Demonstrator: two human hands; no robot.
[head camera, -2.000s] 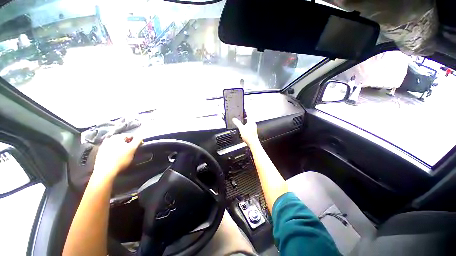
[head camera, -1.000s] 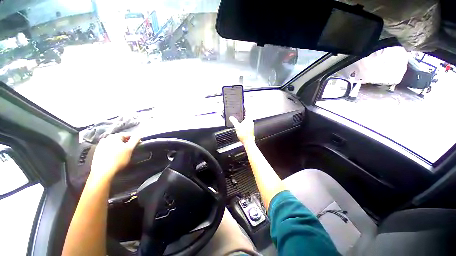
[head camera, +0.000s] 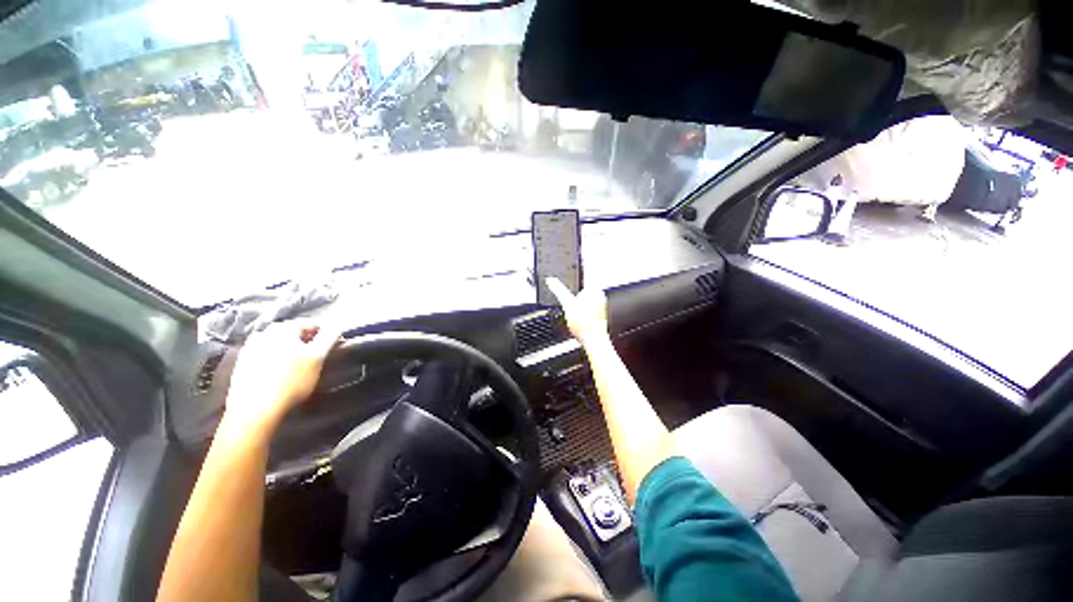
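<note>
The smartphone (head camera: 555, 249) stands upright on the dash top, right of the wheel, with a pale list on its screen. My right hand (head camera: 581, 310) is at the phone's lower part, with the thumb over the lower screen; its other fingers are partly hidden, and I cannot tell if they grip the phone. My left hand (head camera: 286, 362) rests at the upper left of the black steering wheel (head camera: 500, 394), closed around the rim. The wheel has a winged badge on its hub.
A crumpled grey-white cloth (head camera: 261, 313) lies on the left dash. The rear-view mirror (head camera: 706, 65) spans the top. A rotary gear knob (head camera: 606, 512) is on the low console. A black cable (head camera: 794, 510) lies on the grey passenger seat. A dark vehicle (head camera: 659, 159) stands outside ahead.
The view has shifted slightly. My right hand stays at the phone with small thumb movement over the screen. My left hand stays on the wheel.
</note>
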